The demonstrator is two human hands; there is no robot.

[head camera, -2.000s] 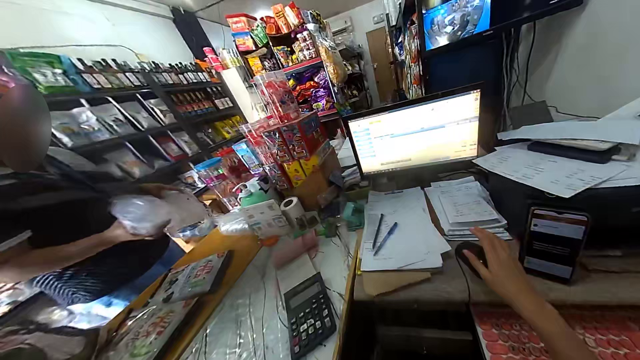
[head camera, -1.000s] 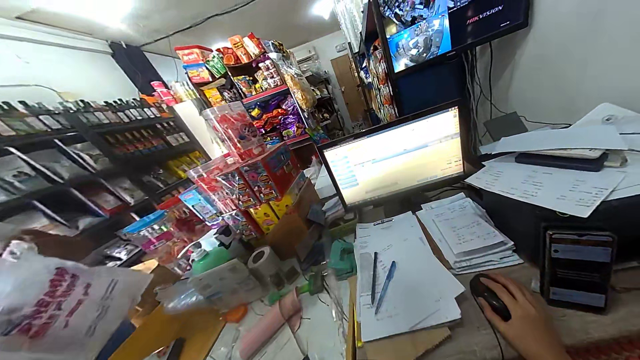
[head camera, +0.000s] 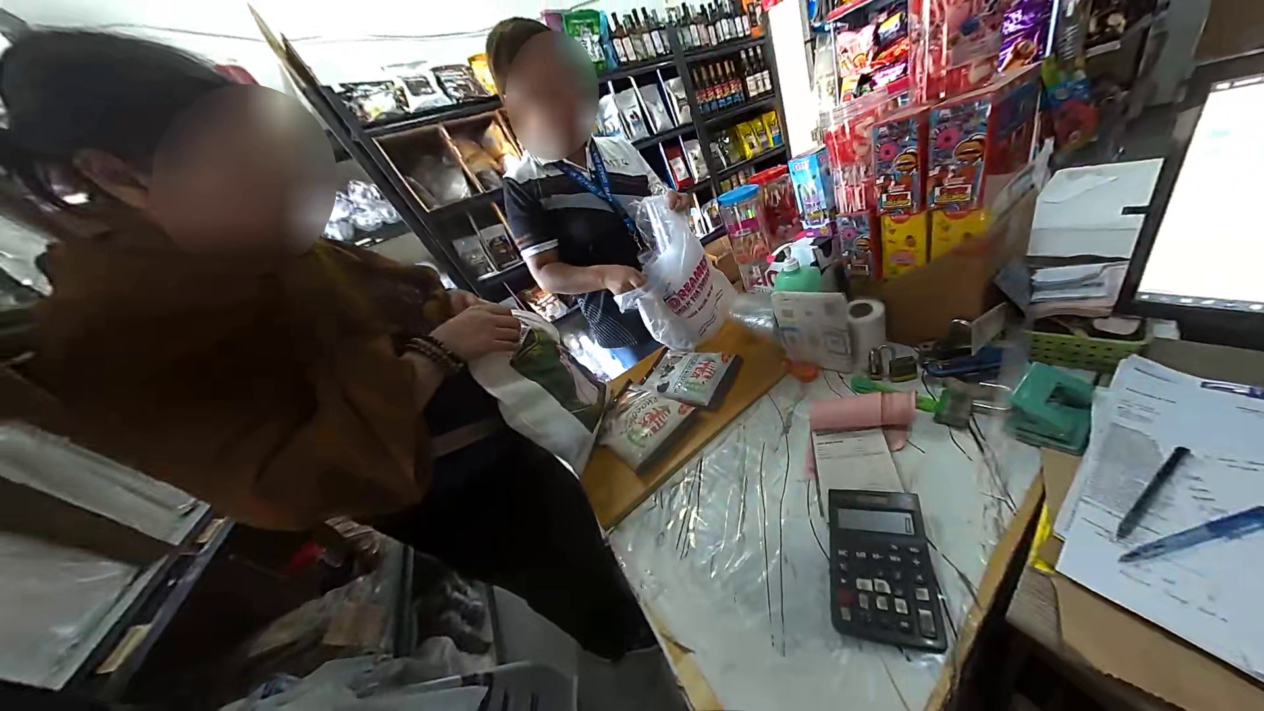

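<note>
Neither my left hand nor my right hand shows in the head view. A black desk calculator (head camera: 886,570) lies on the plastic-covered counter (head camera: 731,533), below a pink paper roll (head camera: 863,410) and a printed slip (head camera: 857,464). Two printed packs, a nearer one (head camera: 644,425) and a farther one (head camera: 693,378), rest on the wooden counter edge. Across it, a person in a lanyard holds a white plastic bag (head camera: 686,296) with both hands. Another person in brown, at left, holds a white and green bag (head camera: 543,380). Two pens, one black (head camera: 1153,492) and one blue (head camera: 1195,534), lie on papers (head camera: 1175,592) at right.
A green hole punch (head camera: 1052,407), a tissue roll (head camera: 867,331) and a green pump bottle (head camera: 796,276) stand along the counter's back. Boxed candy (head camera: 928,168) is stacked behind them. A monitor (head camera: 1210,197) is at the right edge, and shelves of bottles (head camera: 731,84) line the far wall.
The view has swung left and down, so the right hand on the mouse is out of sight. The printed white bag, at the left edge before, is now upright in the lanyard wearer's hands.
</note>
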